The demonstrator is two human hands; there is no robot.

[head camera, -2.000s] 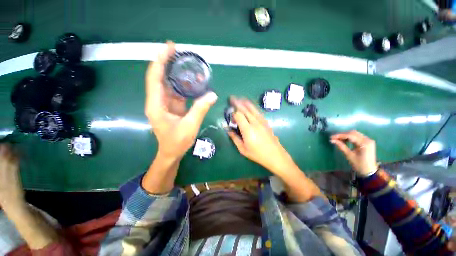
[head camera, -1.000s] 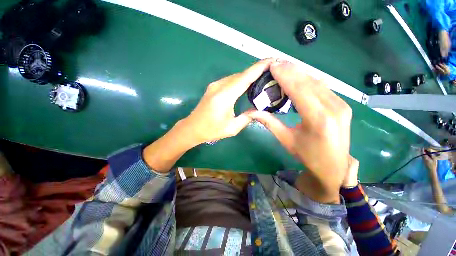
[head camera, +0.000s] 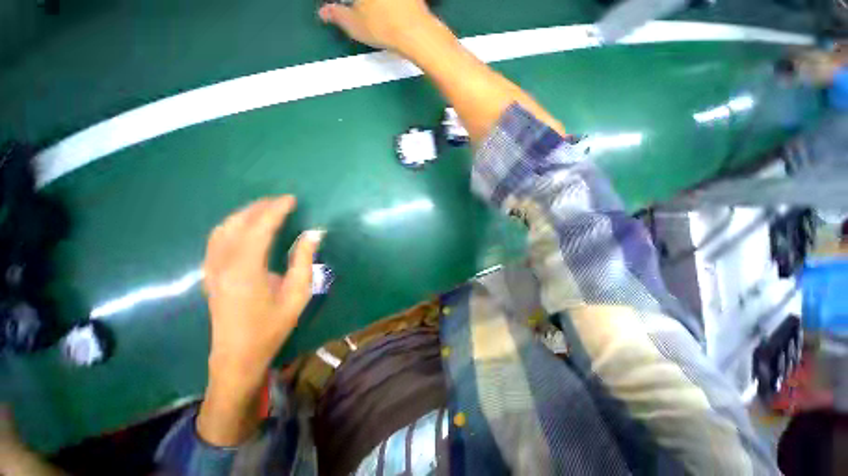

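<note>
My left hand (head camera: pixel 253 284) is open and empty above the green worktop, fingers apart. A white-faced module (head camera: pixel 320 278) lies partly hidden beside its thumb. My right hand (head camera: pixel 379 20) reaches past the white strip (head camera: pixel 279 88) to the top edge of the picture. A dark bit shows at its fingertips, cut off by the edge, so I cannot tell if it is held. Two more white-faced modules lie by my right forearm, one in full view (head camera: pixel 416 147), the other (head camera: pixel 454 125) partly covered. Another module (head camera: pixel 85 343) lies at the lower left.
A dark heap of black housings (head camera: pixel 26 223) lies at the left edge. Part of another person's arm (head camera: pixel 19 456) shows at the lower left corner. At the right are a blurred grey metal frame, a pale machine cabinet (head camera: pixel 744 279) and a blurred person in blue.
My hands have parted from the black round unit they held together. My right hand has moved forward over the white strip; my left has moved back left and opened. The view has shifted.
</note>
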